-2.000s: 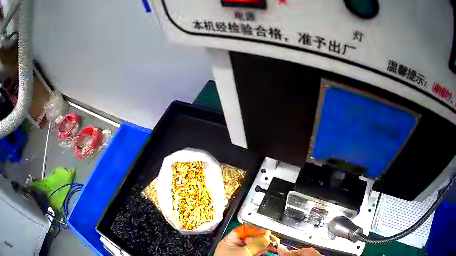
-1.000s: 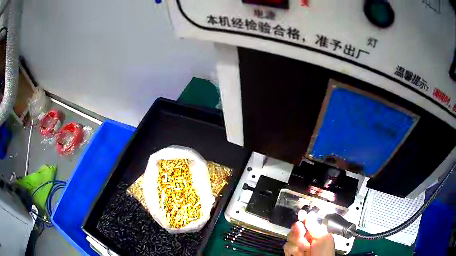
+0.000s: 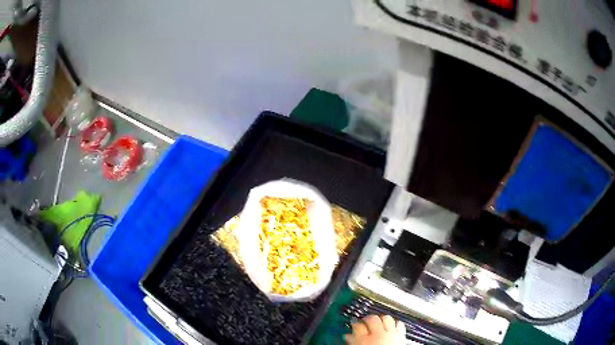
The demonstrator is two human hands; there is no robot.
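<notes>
One bare hand, apparently my right hand [image 3: 375, 331], is at the bottom edge, cut off by it. Its fingertips lie over the dark cables [image 3: 411, 325] in front of the press; blur hides whether they grip one. My left hand is not in view. The crimp die [image 3: 455, 283] sits under bright light, with no hand at it. The white terminal bag [image 3: 253, 253] stands open in the black tray, full of gold-coloured terminals [image 3: 290, 246].
Black tray [image 3: 270, 121] holds loose small black pieces [image 3: 222, 290]. Blue bin [image 3: 152, 222] is under its left side. Crimping press [image 3: 411, 114] stands right, with work lamp [image 3: 504, 302] beside the die. Printed sheet [image 3: 556, 290] lies farther right. Red coils [image 3: 121, 158] are on the floor.
The view has swung so the press sits farther right. The fingers at the die have left it, and one hand is now lower, over the cables.
</notes>
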